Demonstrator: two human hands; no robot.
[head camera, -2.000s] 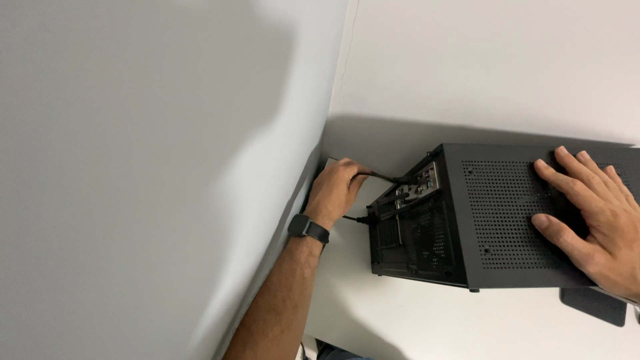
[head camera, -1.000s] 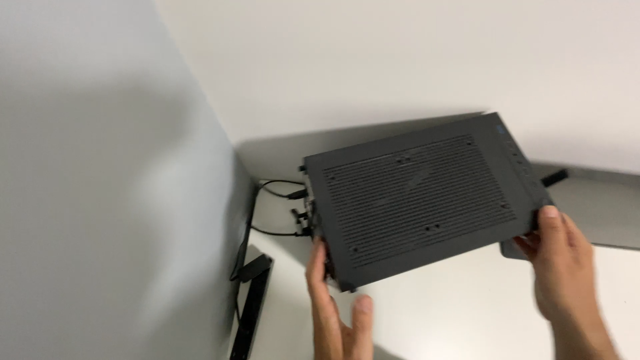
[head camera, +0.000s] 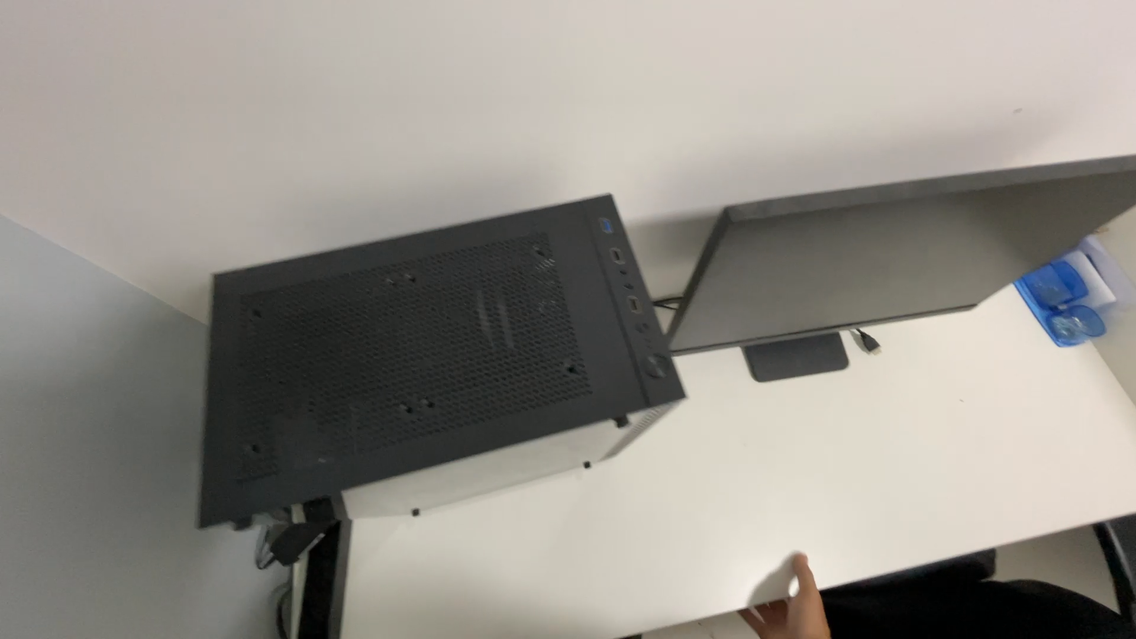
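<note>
A black computer tower case (head camera: 408, 355) stands on the white desk (head camera: 710, 515), close to the wall, its perforated top and its row of ports towards me. At the desk's front edge is what looks like my left hand (head camera: 790, 608), thumb over the top and other fingers lower at the edge; it holds nothing that shows. It is well apart from the tower, and part of it is cut off by the frame. My right hand is out of view. Right of the tower stands a black monitor (head camera: 887, 257) on its base (head camera: 796, 357).
A cable with a black plug (head camera: 868, 342) lies by the monitor base. Blue containers (head camera: 1065, 297) sit at the far right. A black power strip or rail (head camera: 319, 577) and cables are at the desk's left end. A dark-clothed leg (head camera: 1021, 608) shows at the bottom right.
Both hands were on the tower earlier; neither is on it now. The tower has been turned and stands on the desk. The view has swung right, showing the monitor.
</note>
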